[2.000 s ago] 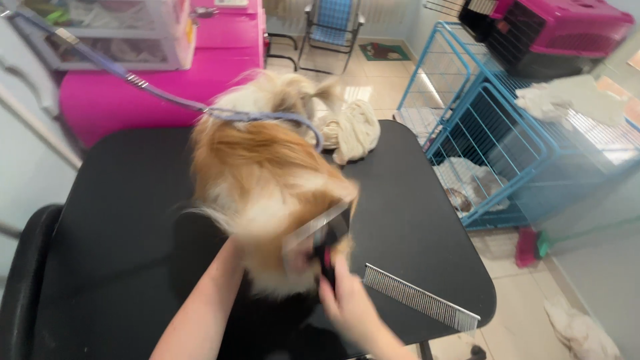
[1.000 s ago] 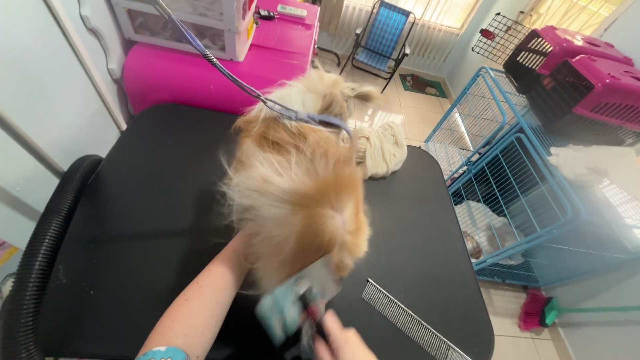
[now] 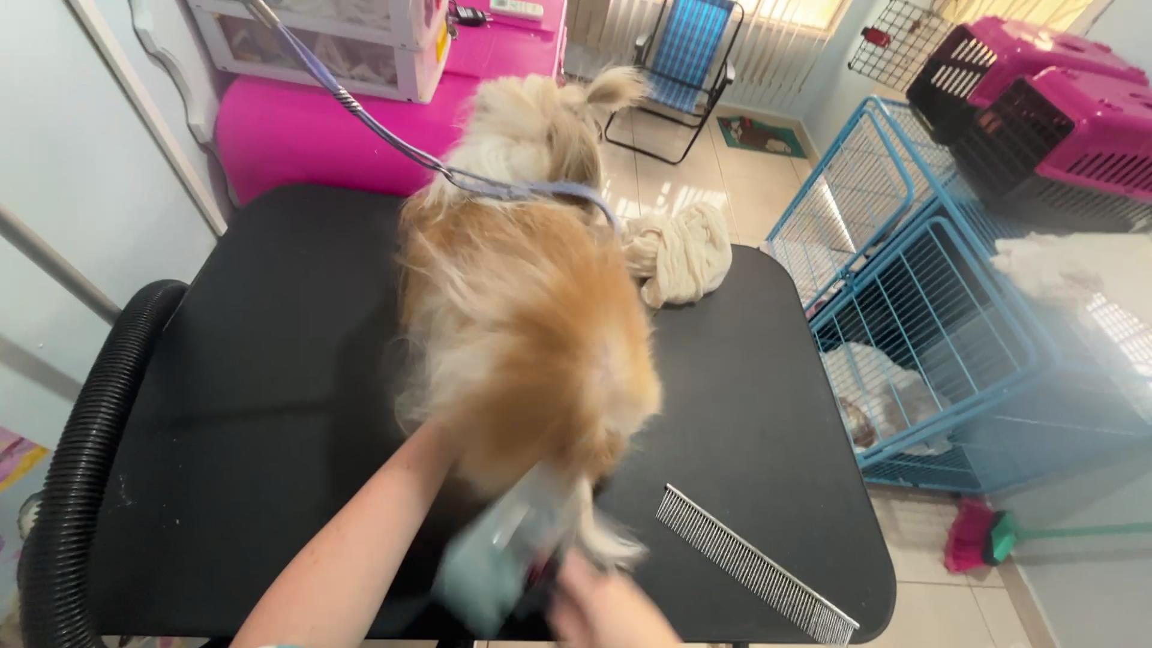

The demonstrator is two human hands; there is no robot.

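Observation:
A long-haired tan and white dog (image 3: 540,333) stands on the black grooming table (image 3: 270,387), facing away, with a bluish grooming loop (image 3: 504,189) around its neck. My left hand (image 3: 445,441) is against the dog's left rear side, its fingers hidden in and under the coat. My right hand (image 3: 603,598), blurred, is closed around the dark handle of a grooming brush (image 3: 490,558) beside the dog's hind leg. The brush head is too blurred for detail. A metal comb (image 3: 756,562) lies on the table to the right.
A cream cloth (image 3: 679,252) lies at the table's far right edge. A black ribbed hose (image 3: 85,450) runs along the left. Beyond are a pink surface (image 3: 315,135) with plastic drawers (image 3: 315,45), a folding chair (image 3: 688,54), a blue wire cage (image 3: 927,333) and pink carriers (image 3: 1062,117).
The brush in my right hand has moved from the dog's rump down beside its hind leg. My left hand stays at the dog's side. The view has shifted.

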